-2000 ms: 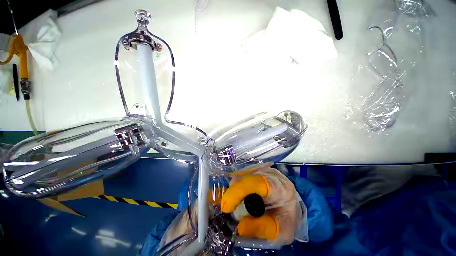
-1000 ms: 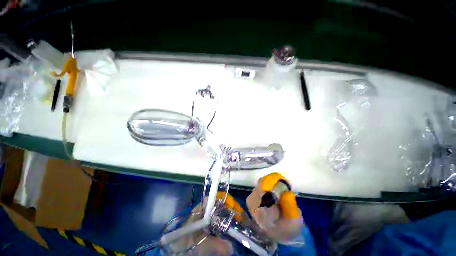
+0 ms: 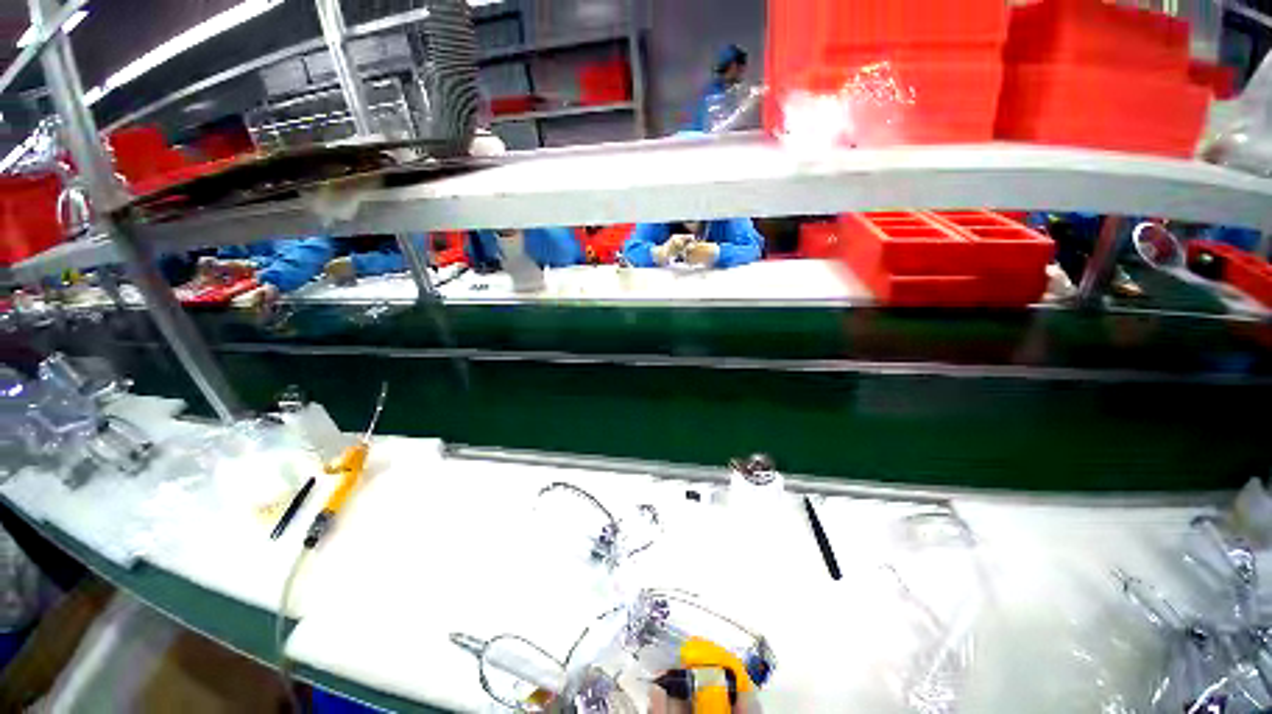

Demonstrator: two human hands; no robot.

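Observation:
The clear balloon-dog lamp body (image 3: pixel 649 621) is low in the middle of the view, over the bench's near side. Its rounded bubbles spread left and upward, and its lower part is cut off by the bottom edge. My right hand (image 3: pixel 714 679) shows at the bottom edge against the body, mostly as orange finger cots. It is shut on a small black-ended tool (image 3: pixel 675 684), of which only a dark part shows. My left hand cannot be made out.
An orange air gun (image 3: pixel 343 481) with a hose and a dark stick lie left on the white bench (image 3: pixel 405 558). A bottle (image 3: pixel 755 481), a black pen-like stick (image 3: pixel 823 537) and clear film (image 3: pixel 942 635) are right. Beyond are a green conveyor (image 3: pixel 628 405), red bins (image 3: pixel 949 258) and people in blue.
The view has tilted up from the bench to the conveyor, shelf and other workers. The lamp body and my right hand now sit lower in view, and my left hand has dropped out.

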